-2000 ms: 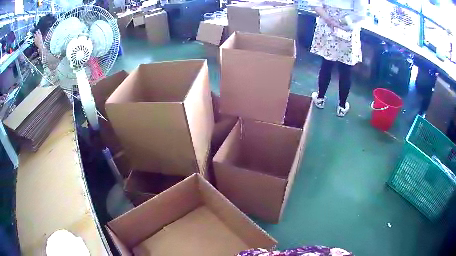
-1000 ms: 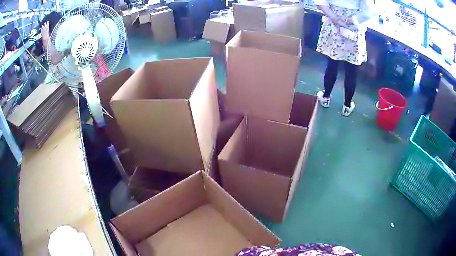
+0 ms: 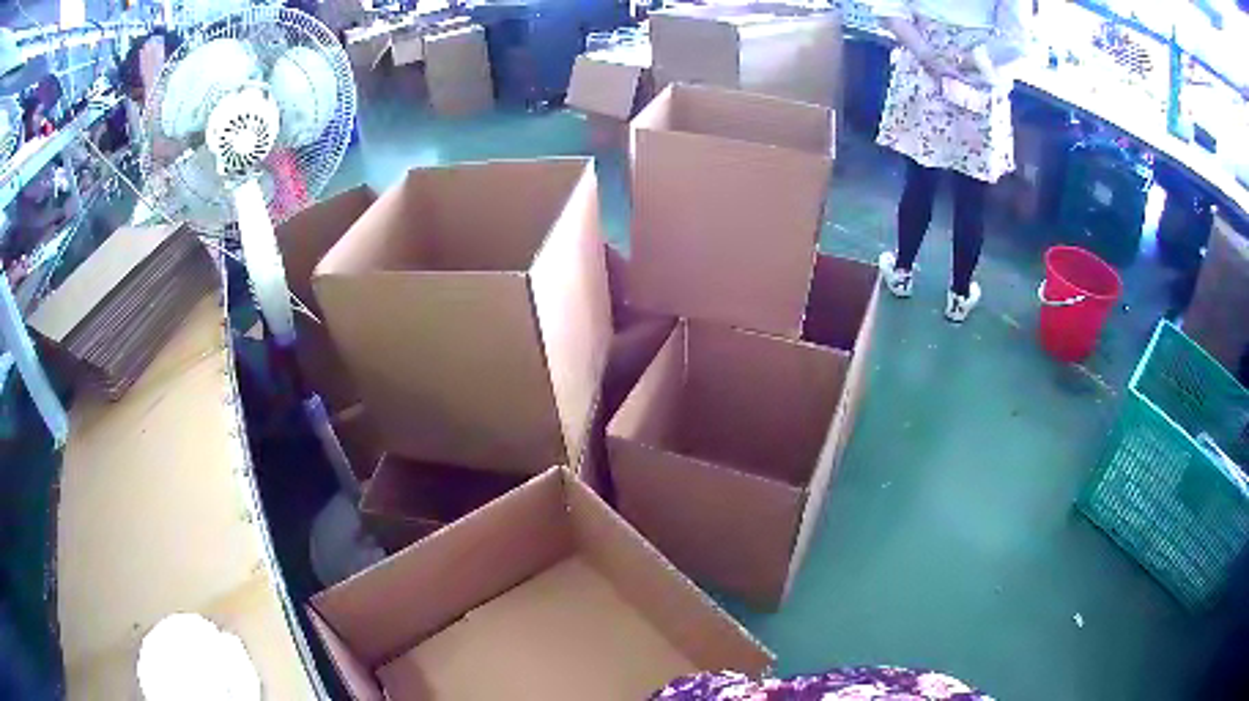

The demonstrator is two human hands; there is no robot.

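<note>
A round white bundle [image 3: 196, 663], seemingly a wrapped piece, lies on the cardboard-covered bench [image 3: 144, 507] at the lower left. A large open carton [image 3: 548, 623] stands beside the bench at the bottom centre, its flat brown floor visible. Neither my left hand nor my right hand is in the picture. A patterned purple cloth of my own clothing shows at the bottom edge.
Tall open cartons [image 3: 438, 370] are piled beyond. A fan [image 3: 241, 130] and thick stack of cardboard sheets [image 3: 123, 308] are at left. A person [image 3: 952, 130] stands behind, near a red bucket [image 3: 1078, 308] and green crate [image 3: 1175, 473].
The whole scene has shifted slightly to the right in the picture as the camera turned. The bundle and cartons keep their places relative to each other.
</note>
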